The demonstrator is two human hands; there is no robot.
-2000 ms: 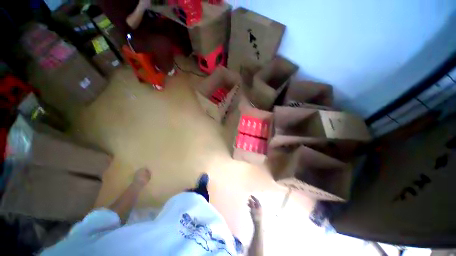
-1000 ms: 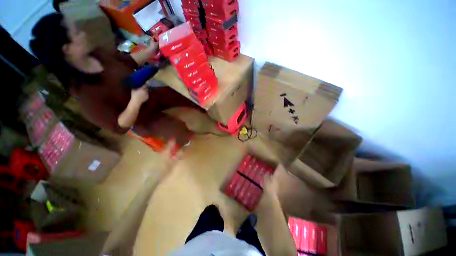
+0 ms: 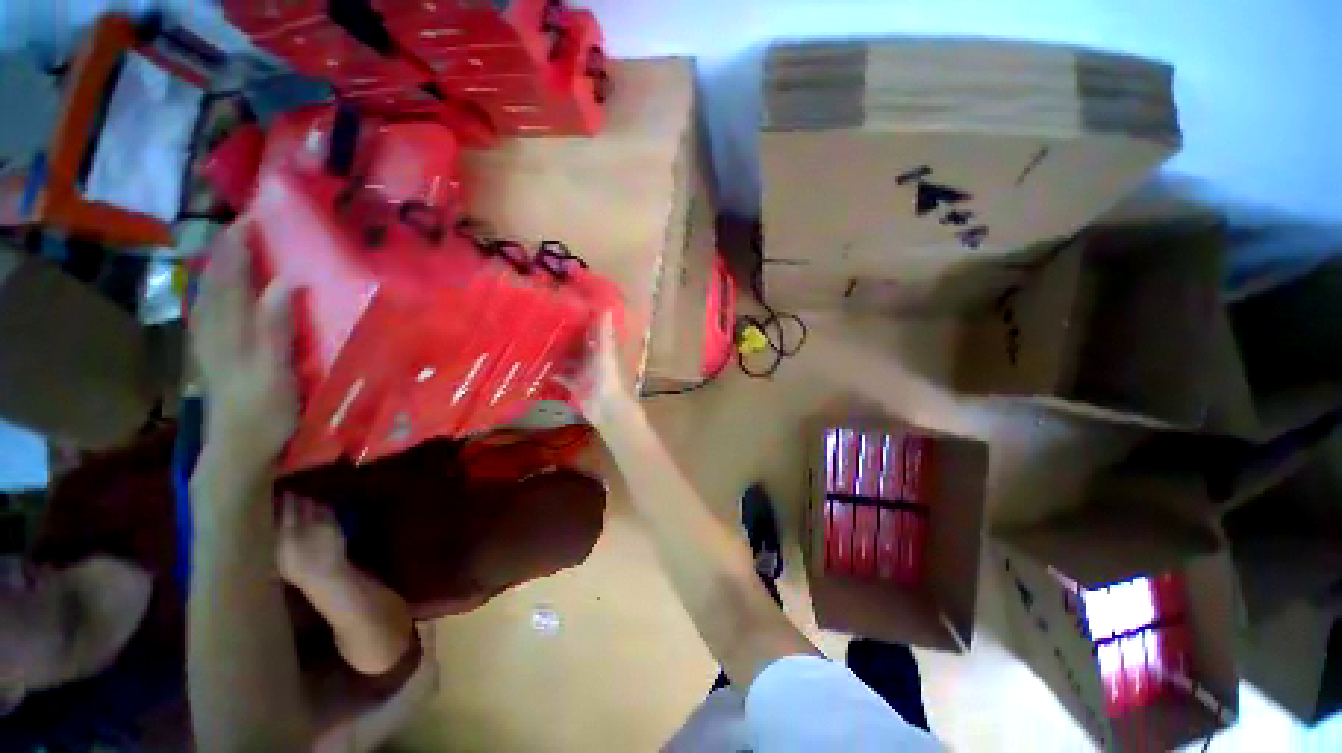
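A long row of red product boxes (image 3: pixel 442 353) lies at upper left, over the edge of a brown carton surface (image 3: pixel 611 184). My left hand (image 3: pixel 243 316) is at the row's left end, blurred. My right hand (image 3: pixel 596 371) presses on its right end. The row is held between both hands. More red boxes (image 3: pixel 515 66) with dark straps or cords stand behind it.
A person in dark red, with a hand (image 3: pixel 312 552) below the row, is at left. An open carton (image 3: pixel 957 552) of red boxes stands on the floor; another (image 3: pixel 1052 647) is right of it. Flattened cartons (image 3: pixel 942 191) lean on the wall. A cable (image 3: pixel 773 341) lies nearby.
The view has moved in on the work surface. My hands, empty two seconds ago and blurred near the floor one second ago, are now on the row of red boxes.
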